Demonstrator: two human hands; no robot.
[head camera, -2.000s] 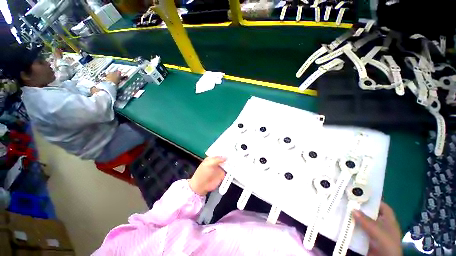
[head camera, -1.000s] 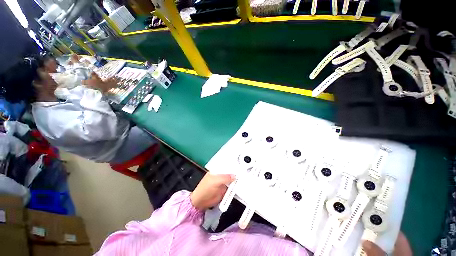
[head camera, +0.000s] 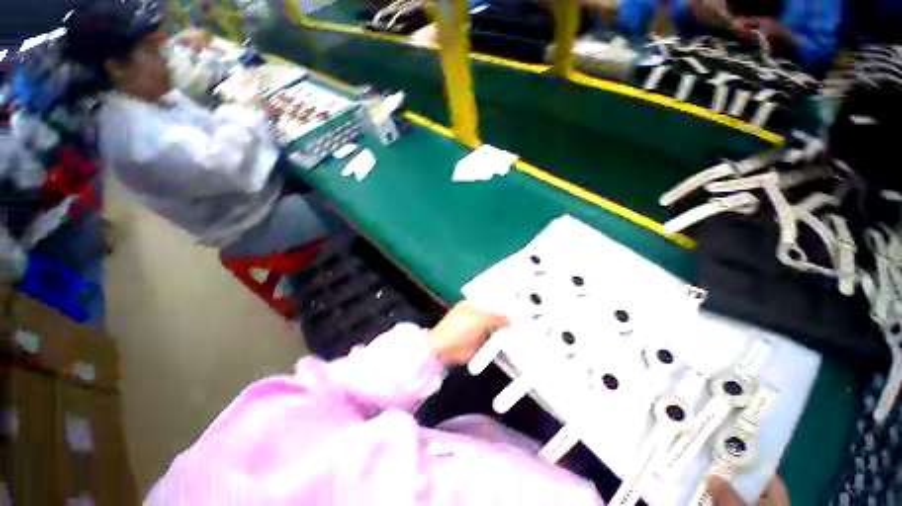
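Smartwatches (head camera: 676, 411) lie in two rows, backs up with small dark sensor circles, on a white sheet (head camera: 524, 280) on the bench. Some straps hang over its near edge. My left hand (head camera: 463, 333) grips the sheet's near left edge beside a hanging strap. My right hand (head camera: 747, 492) is at the near right corner by the last watch, cut off by the picture's bottom edge. Its fingertips are over that watch's strap; whether it grips anything cannot be told.
A black tray (head camera: 781, 272) heaped with cream-strapped watches stands at the right. A crumpled white cloth (head camera: 485, 163) lies on the green bench (head camera: 415, 203). A yellow-railed conveyor runs behind. A seated person (head camera: 188, 163) works at the left, near a small white box (head camera: 379, 119).
The view has swung, so the scene sits differently in the picture. My left hand stays at the sheet's left edge and my right hand at its near right corner. The watches keep their two rows.
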